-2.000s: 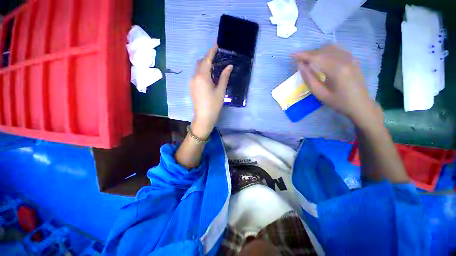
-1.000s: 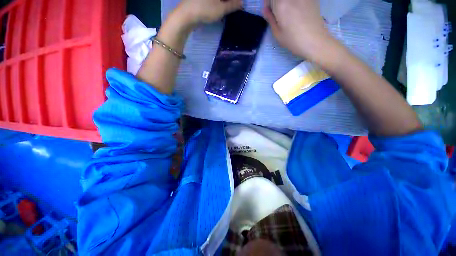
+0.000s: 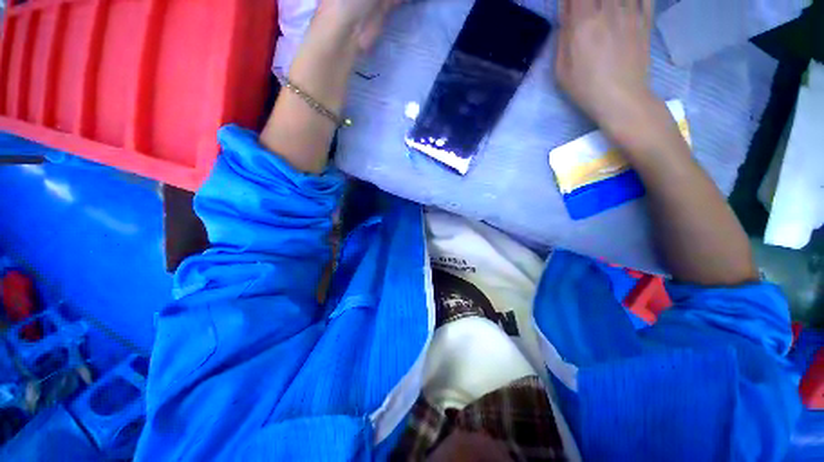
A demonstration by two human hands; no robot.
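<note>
A glossy black phone (image 3: 483, 81) lies tilted on the pale ribbed mat (image 3: 388, 153), with bright reflections at its near end. My left hand (image 3: 361, 18) is at the top edge, left of the phone, mostly cut off; its fingers and hold cannot be made out. My right hand (image 3: 601, 54) is right of the phone, its back towards the camera and its fingertips cut off by the top edge. A white, yellow and blue block (image 3: 601, 171) lies on the mat, partly under my right forearm.
A large red tray (image 3: 181, 81) stands at the left. A translucent sheet (image 3: 714, 27) lies at the top right of the mat, and a white film stack (image 3: 800, 180) at the right edge. Red plastic (image 3: 646, 296) shows below the mat. Blue crates (image 3: 108, 397) stand at lower left.
The view has turned and shifted, so phone and block appear further right. My left hand is further from the phone's top end. My right hand has moved to the phone's right side.
</note>
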